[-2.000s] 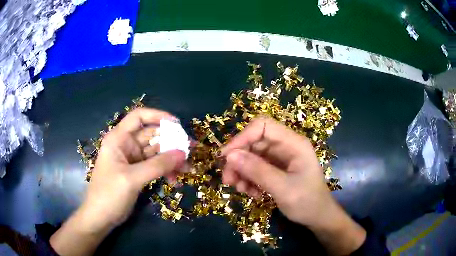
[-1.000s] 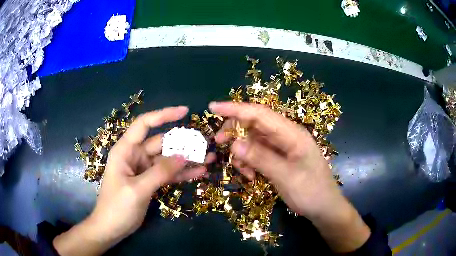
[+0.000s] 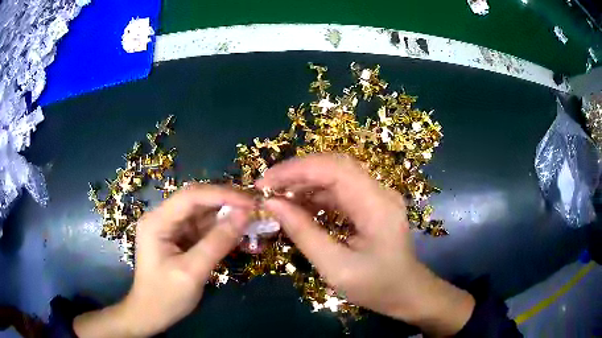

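Note:
My left hand [image 3: 191, 241] holds a white plastic housing [image 3: 263, 228] between thumb and fingers; the fingers hide much of it. My right hand [image 3: 350, 231] pinches a small brass contact [image 3: 269, 193] between thumb and forefinger, right at the housing's upper edge. The fingertips of both hands are close together and blurred, and whether the contact sits in the housing cannot be told. A loose heap of brass contacts [image 3: 336, 132] lies around and under both hands on the dark bench surface [image 3: 211, 92].
A pile of white housings [image 3: 23, 46] in clear plastic is at the far left. One white housing [image 3: 137, 34] lies on the blue sheet [image 3: 99, 56]. Several white pieces lie on the green belt [image 3: 277, 12] beyond the white strip [image 3: 284, 38]. A small clear bag [image 3: 566, 168] is at right.
My hands have come together. The housing has tilted from facing the camera and is more covered by fingers. The brass contact in my right hand has moved left to the housing. The view has shifted slightly.

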